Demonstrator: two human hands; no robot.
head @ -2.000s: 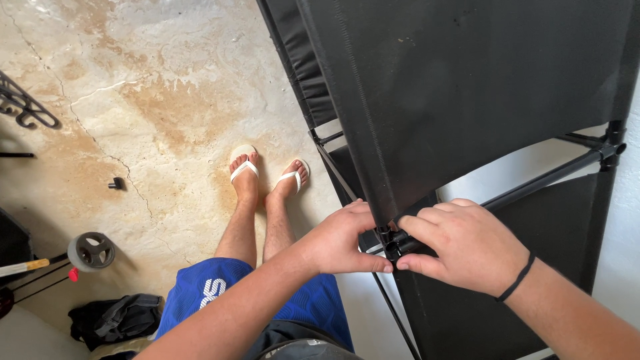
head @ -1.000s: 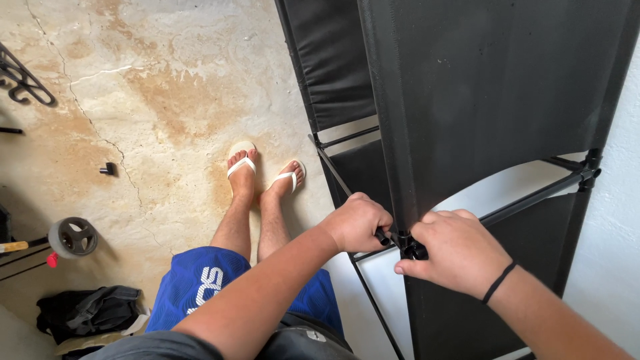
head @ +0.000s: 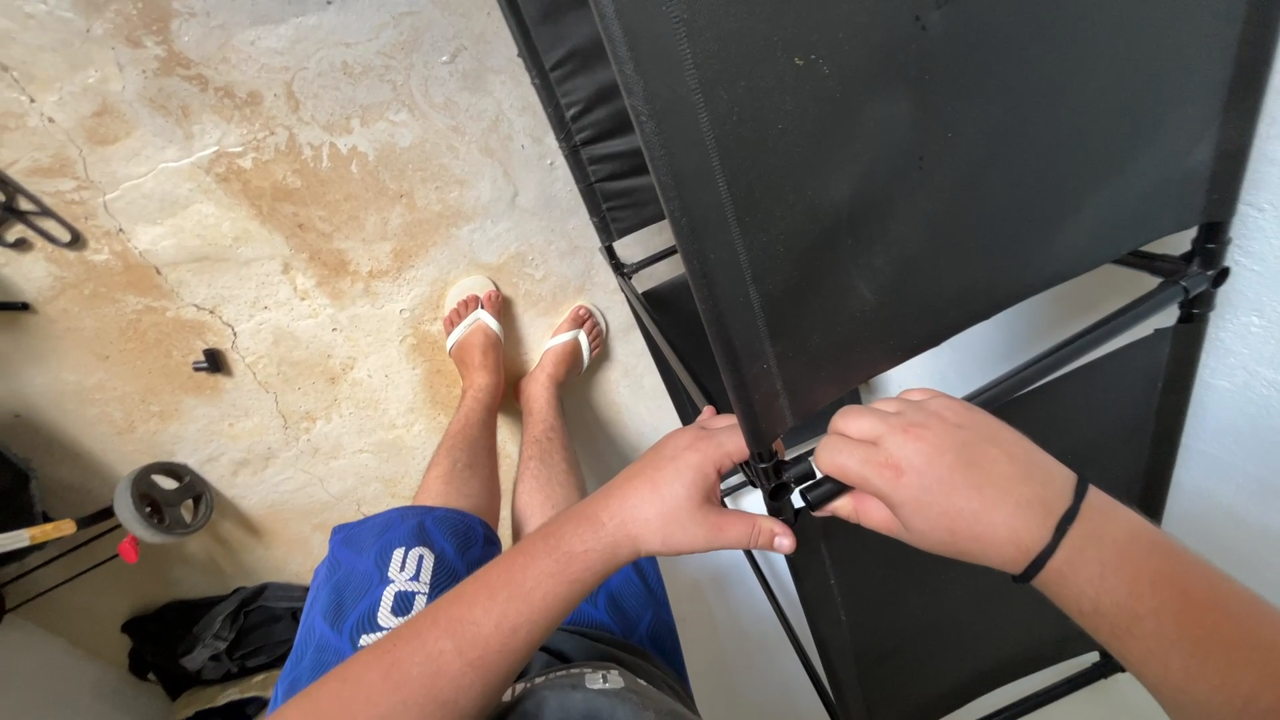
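A black rack of tubes and fabric panels [head: 930, 190] fills the right side. My left hand [head: 700, 490] grips its frame at a black plastic connector [head: 778, 488], thumb below the joint and fingers partly hidden behind the tube. My right hand [head: 930, 480], with a black band on the wrist, is closed on a short black tube end [head: 822, 493]. That end lies just right of the connector's socket, with a small gap between. Another black tube [head: 1080, 340] runs from behind my right hand to a connector [head: 1200, 280] at the far right.
On the stained, cracked floor lies a small black connector [head: 208, 361]. A grey wheel [head: 163, 502] and dark cloth [head: 215, 635] are at the lower left; a black hooked piece [head: 35, 210] is at the left edge. My feet in white flip-flops [head: 475, 325] stand beside the rack. A pale wall [head: 1235, 430] borders it.
My left hand has shifted its hold around the corner joint. My right hand has moved slightly off the joint, and a tube end with a gap beside it now shows.
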